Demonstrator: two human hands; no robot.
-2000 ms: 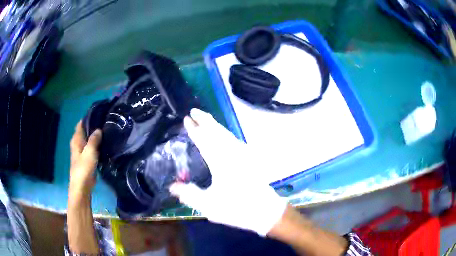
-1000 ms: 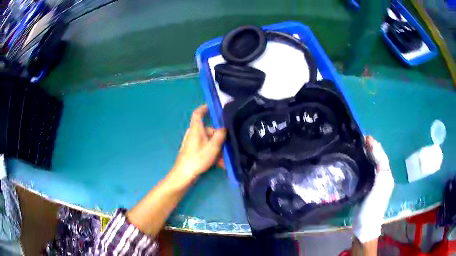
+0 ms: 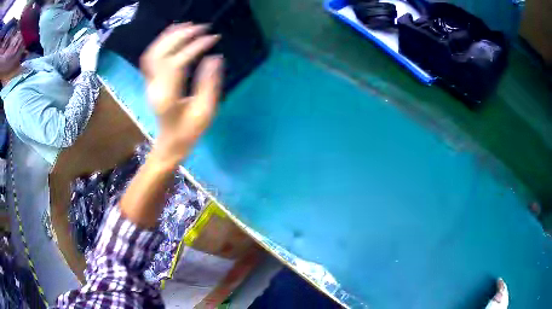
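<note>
My left hand [image 3: 181, 90] is bare and blurred, raised with its fingers apart and nothing seen in it. It is in front of a stack of black blister trays [image 3: 242, 51] at the top. My right hand [image 3: 500, 297] is cut off at the bottom right edge; only a fingertip and a bit of white glove show. A blue-rimmed carrying tray [image 3: 387, 51] lies on the conveyor at the upper right. Black headphones [image 3: 376, 13] and a black blister tray [image 3: 451, 54] with a shiny clear bag are in it.
A brown carton of shiny bagged cables [image 3: 57, 199] with a yellow strip is below the bench edge. Another worker [image 3: 42, 108] in light blue sits at the left. The green bench [image 3: 339, 181] runs diagonally beside the darker conveyor [image 3: 423, 121].
The view has swung left. The carrying tray with the blister tray is now on the conveyor, away from both hands. My left hand has risen towards the black stack; my right hand is nearly out of view.
</note>
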